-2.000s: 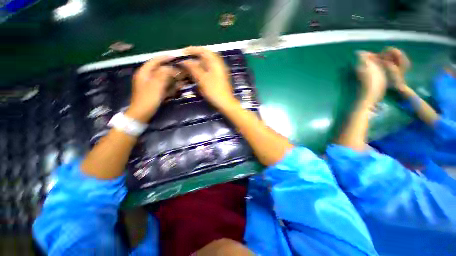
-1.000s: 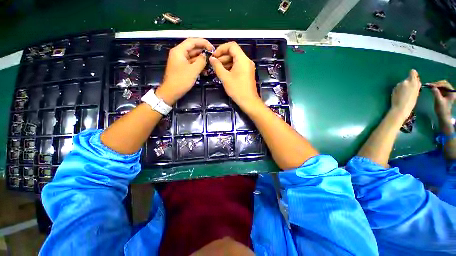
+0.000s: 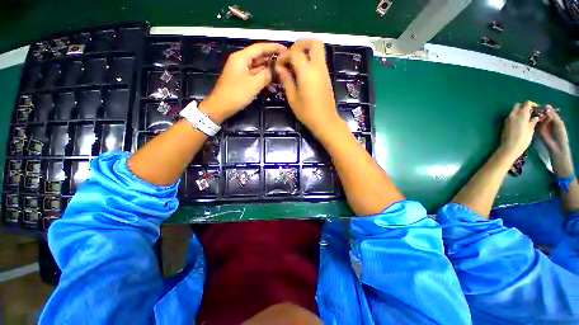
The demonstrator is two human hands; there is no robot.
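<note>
My left hand (image 3: pixel 244 79) and my right hand (image 3: pixel 309 82) meet over the upper middle of the near blister tray (image 3: pixel 242 150). Their fingertips hold a small dark sub-assembly (image 3: pixel 275 67) between them; its details are mostly hidden by the fingers. Just below the fingers, small reddish-silver bits lie in the tray. The near tray is black, shiny plastic with square pockets. Small reddish-silver pieces lie in pockets along its left, right and front sides.
The left blister tray (image 3: pixel 73 149) holds rows of framed units. Behind is a white rail (image 3: pixel 479 64) with a grey metal post (image 3: pixel 432 25). Small units (image 3: pixel 239 13) lie beyond it. At right, a neighbour's hands (image 3: pixel 522 129) work over the green bench (image 3: pixel 425 133).
The view has steadied after the blurred first frame. Since one second ago my right fingers have shifted up over the small part. The neighbour's two hands have come together.
</note>
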